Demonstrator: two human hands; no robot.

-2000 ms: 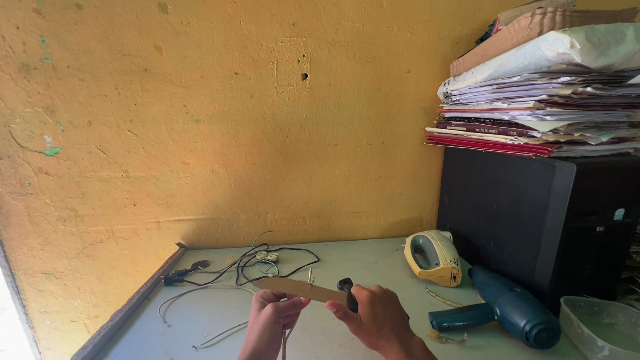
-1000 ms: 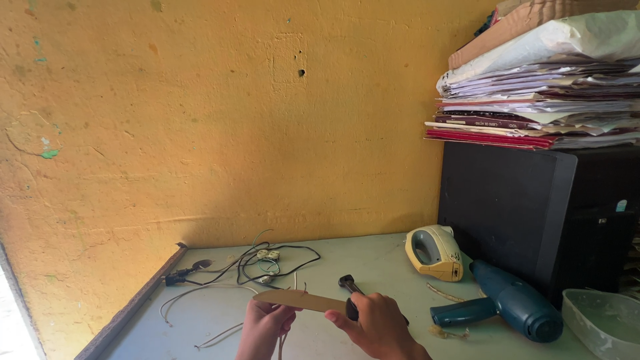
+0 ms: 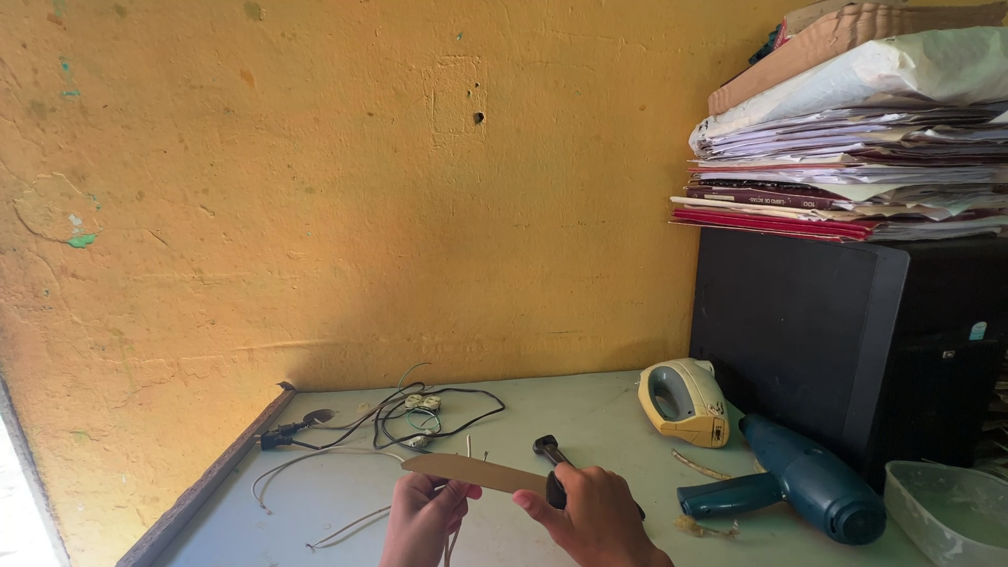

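My left hand (image 3: 429,512) pinches a pale electrical cable (image 3: 450,543) between thumb and fingers, right by the blade of a knife (image 3: 480,472). The blade lies across the cable, its tip pointing left. My right hand (image 3: 594,508) is closed around the knife's dark handle (image 3: 556,490). Thin wire ends (image 3: 469,447) stick up behind the blade. Beyond my right hand a dark-handled tool (image 3: 551,450) lies on the table, partly covered by the hand; its kind is unclear.
Black and pale cords (image 3: 386,417) with a plug (image 3: 277,438) lie at the table's back left. On the right are a yellow-and-grey hand mixer body (image 3: 683,402), a blue hair dryer (image 3: 819,480), a clear plastic container (image 3: 945,512) and a black computer case (image 3: 787,339) under stacked papers (image 3: 850,142).
The dark-handled tool beyond my right hand shows more than two seconds ago. Both hands stay close together, with the knife still at the cable.
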